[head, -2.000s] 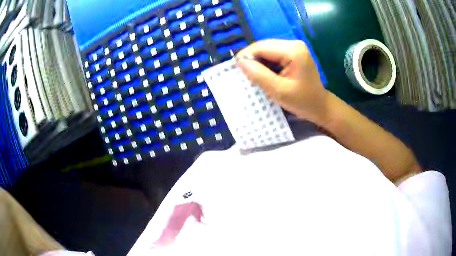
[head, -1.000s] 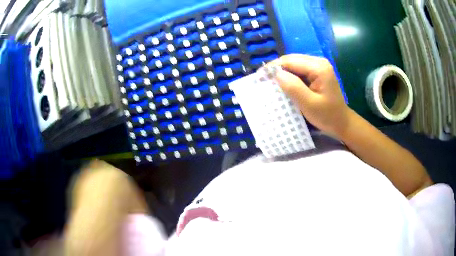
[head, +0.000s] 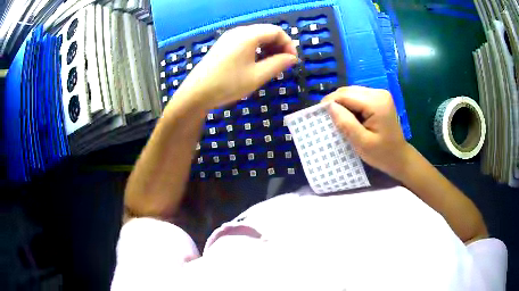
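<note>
My right hand [head: 373, 128] grips the upper end of a white label strip [head: 329, 150], between thumb and fingers. The strip has a grid of small dark squares and hangs over the tray's near right part. My left hand [head: 242, 62] is over the upper middle of the black parts tray [head: 341, 48]. Its thumb and forefinger tips are close together; I cannot tell whether they hold a label. Blue shows in the tray openings. Small white labels [head: 282, 91] dot the tray in rows. Left hand and forearm hide part of the tray.
Blue corrugated plastic [head: 196, 14] lies under and behind the tray. A label roll [head: 460, 127] lies on the green bench [head: 427, 74] at right. Layered stacks stand left [head: 116, 74] and far right [head: 501, 108]. Blue sheets [head: 37, 113] stand at far left.
My left hand has come up from the lower left to over the tray. My right hand still holds the strip. The view has shifted, so tray and roll appear further right and lower.
</note>
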